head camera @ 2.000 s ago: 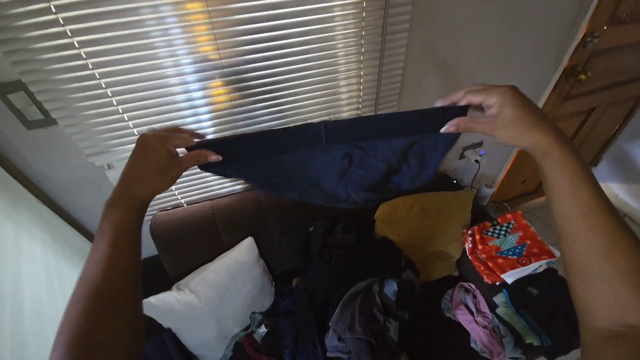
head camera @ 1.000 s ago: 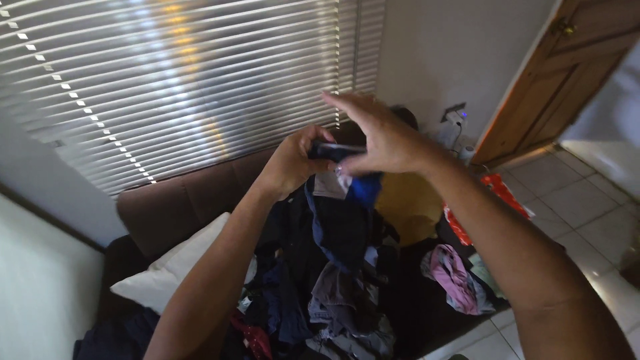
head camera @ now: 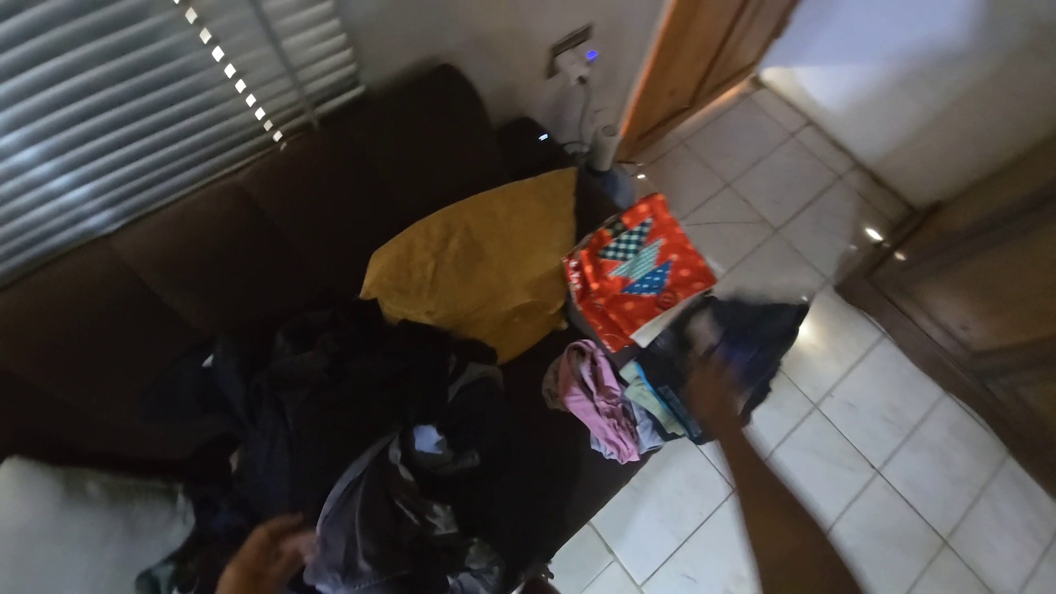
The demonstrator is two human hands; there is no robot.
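My right hand (head camera: 711, 371), blurred by motion, is on dark folded clothing (head camera: 763, 338) at the sofa's right end; whether its fingers grip the cloth cannot be told. Beside that clothing lie folded pink and grey garments (head camera: 596, 396) and a light green one (head camera: 652, 400). My left hand (head camera: 276, 544) is low in the view, touching or just beside a grey garment (head camera: 359, 511) in a loose heap of dark clothes (head camera: 330, 379). A red printed fabric item (head camera: 639, 276) with a patterned tree shape lies behind the folded clothing.
A mustard cushion (head camera: 487, 264) leans on the dark brown sofa (head camera: 198, 239). A white pillow (head camera: 82, 528) is at lower left. Window blinds (head camera: 124, 107) hang behind. A plugged-in charger (head camera: 573, 66) is on the wall, near a wooden door (head camera: 701, 58). Tiled floor (head camera: 891, 421) runs along the right.
My hands have moved apart from the dark blue garment they held together. My right hand is now at the folded clothing, my left at the heap. The view has swung down and right.
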